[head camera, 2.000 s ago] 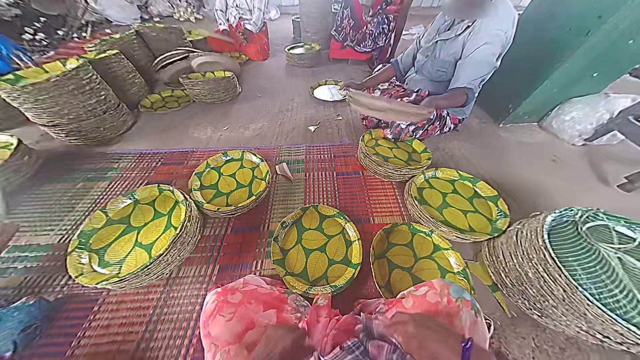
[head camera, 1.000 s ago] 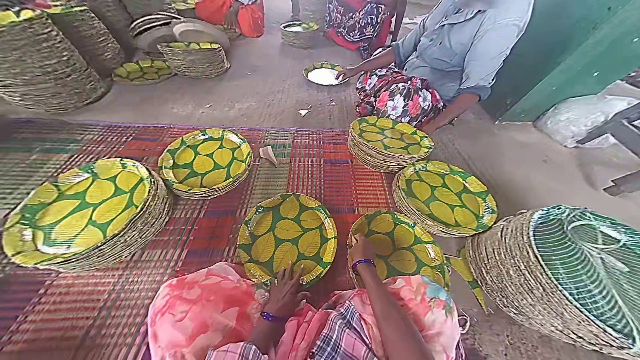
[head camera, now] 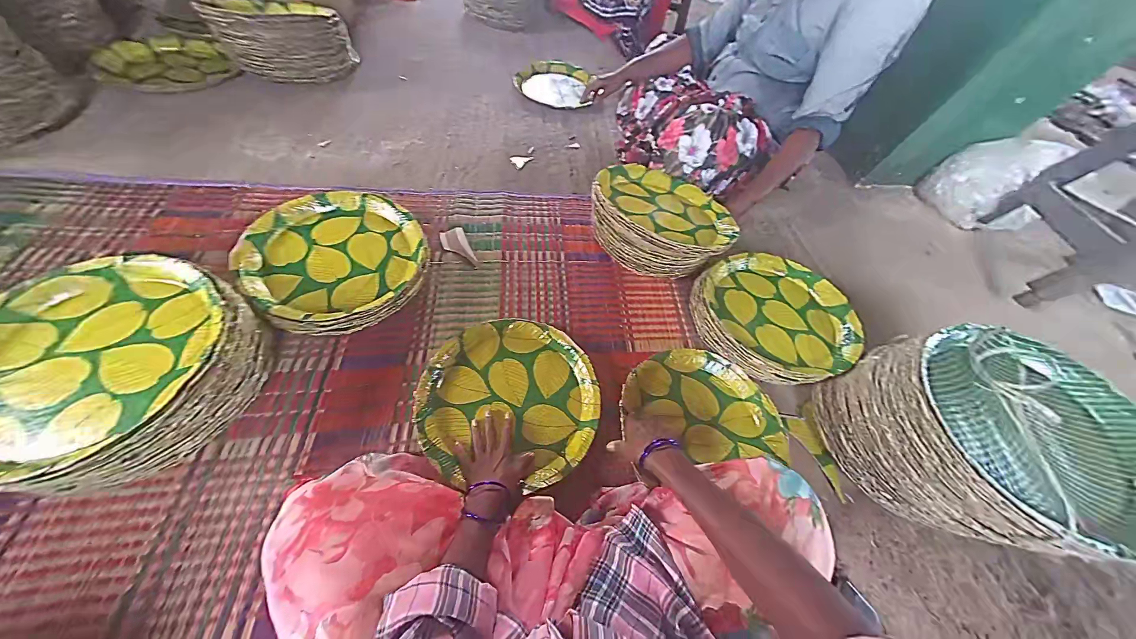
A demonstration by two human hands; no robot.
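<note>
My left hand (head camera: 493, 457), with purple bangles at the wrist, rests with fingers spread on the near edge of a round green plate with a yellow leaf pattern (head camera: 510, 382). A second leaf-patterned plate (head camera: 710, 408) lies just right of it. My right hand (head camera: 641, 444) is at that plate's left edge; its fingers are blurred, so whether they grip the rim does not show. Both plates lie in front of my knees.
Stacks of like plates stand at the far left (head camera: 115, 355), back left (head camera: 328, 257), back right (head camera: 666, 209) and right (head camera: 777, 315). A tied plate stack (head camera: 941, 435) leans at the right. Another person's hand (head camera: 603, 87) touches a plate with white contents (head camera: 555, 89). A woven mat (head camera: 355, 390) spreads beneath.
Two seconds ago my hands were low over my lap; both have moved forward to the two near plates. The other person's hand has gone to the plate with white contents. The view has shifted down.
</note>
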